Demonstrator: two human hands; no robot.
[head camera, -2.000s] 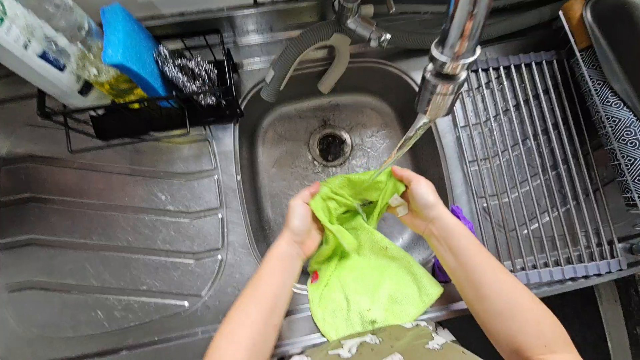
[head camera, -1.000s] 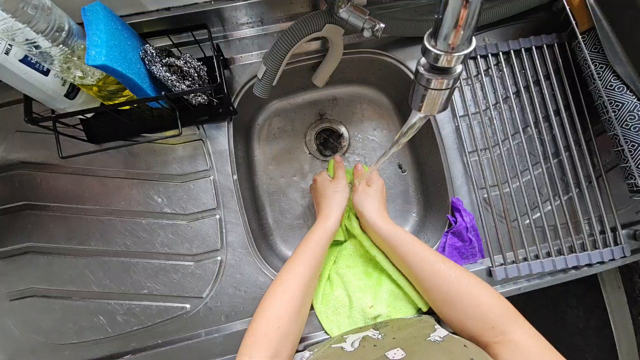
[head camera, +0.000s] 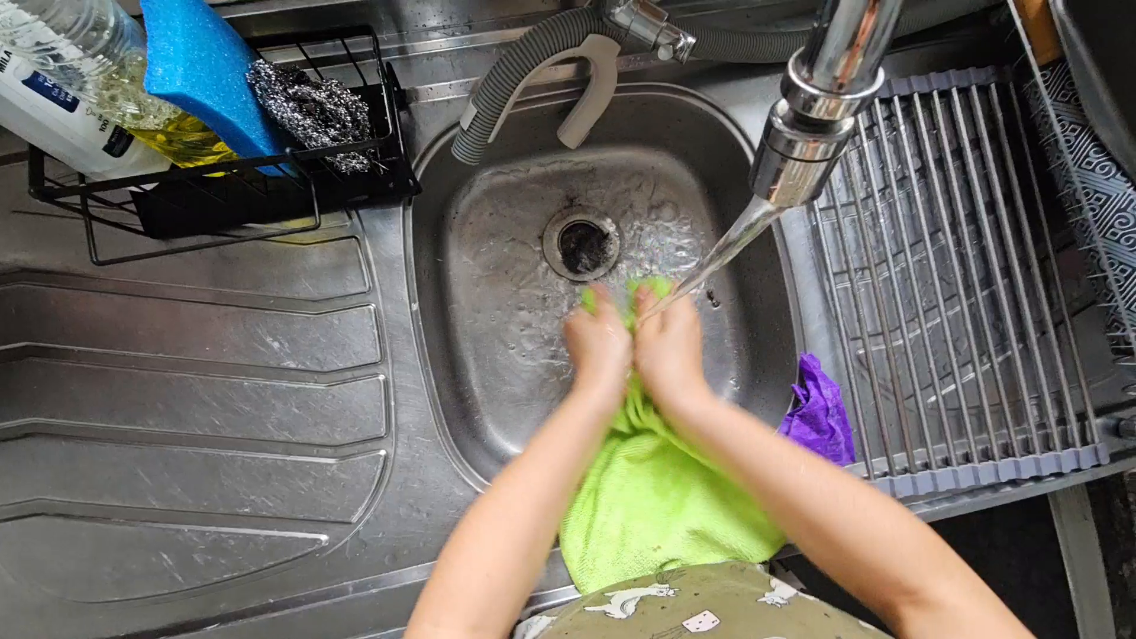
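Observation:
A lime-green cloth (head camera: 666, 497) is bunched at its far end between my two hands, and its wide part drapes over the sink's near edge against my patterned clothing. My left hand (head camera: 599, 346) is closed on the cloth, right beside my right hand (head camera: 670, 351), which also grips it. Water runs from the chrome faucet (head camera: 794, 155) onto my right hand and the cloth. Both hands are over the stainless steel sink basin (head camera: 497, 355), just nearer to me than the drain (head camera: 582, 244). The fingertips are blurred and partly hidden.
A black wire caddy (head camera: 390, 133) at upper left holds bottles, a blue sponge (head camera: 200, 75) and a steel wool scourer (head camera: 315, 111). A grey ribbed hose (head camera: 515, 80) hooks over the basin's back. A purple cloth (head camera: 821, 413) lies at the right rim beside a roll-up drying rack (head camera: 967, 284).
Two seconds ago my hands were apart with the green cloth spread between them. They came together around its bunched end, and they remain together now.

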